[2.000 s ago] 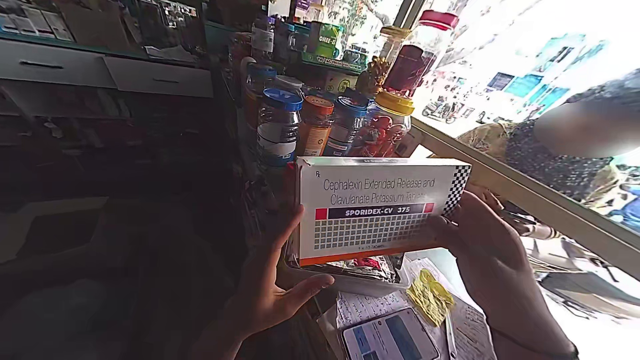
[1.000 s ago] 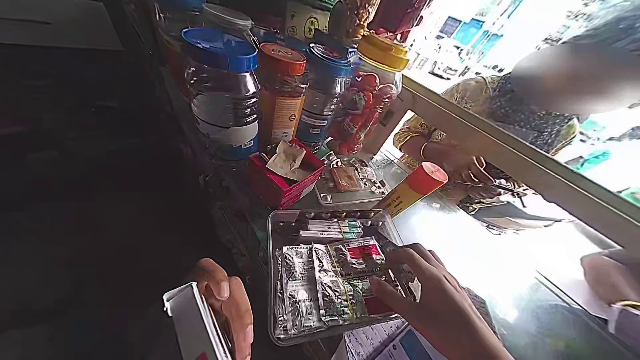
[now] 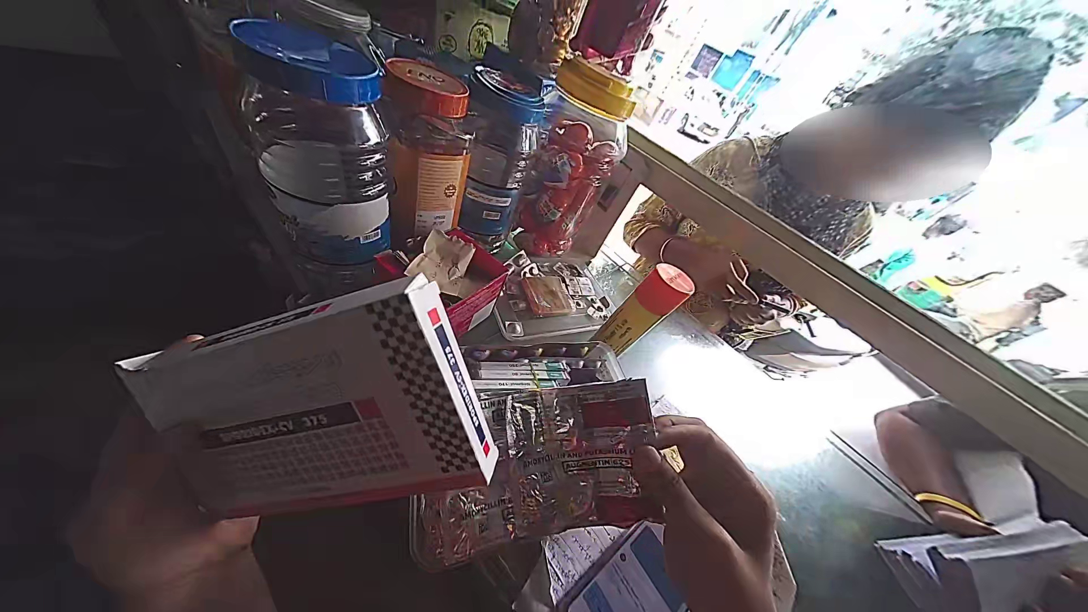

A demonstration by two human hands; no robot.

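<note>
My left hand (image 3: 161, 493) grips a white medicine carton (image 3: 314, 408) with a checkered edge, tilted at the lower left. Between the thumb and fingers of my right hand (image 3: 714, 501) is a foil blister strip of tablets (image 3: 578, 450), held by its right edge. The strip is over a clear plastic tray (image 3: 416, 544) that holds more foil strips and, at its far end, small cartons (image 3: 518, 371). The carton in my left hand hides part of the tray. Below the strip lie a phone (image 3: 625, 578) and a paper with handwriting (image 3: 578, 552).
Behind the tray are a red box (image 3: 480, 297), a clear plastic case (image 3: 552, 319) and a yellow tube with a red cap (image 3: 646, 306). Lidded plastic jars (image 3: 319, 153) line the back. Beyond a frame rail (image 3: 816, 272) is a person; another person's hand (image 3: 943, 501) is at right.
My right hand, over the tray a second ago, now holds a blister strip lifted up. Held low at the left then, the carton in my left hand is now raised partly over the tray.
</note>
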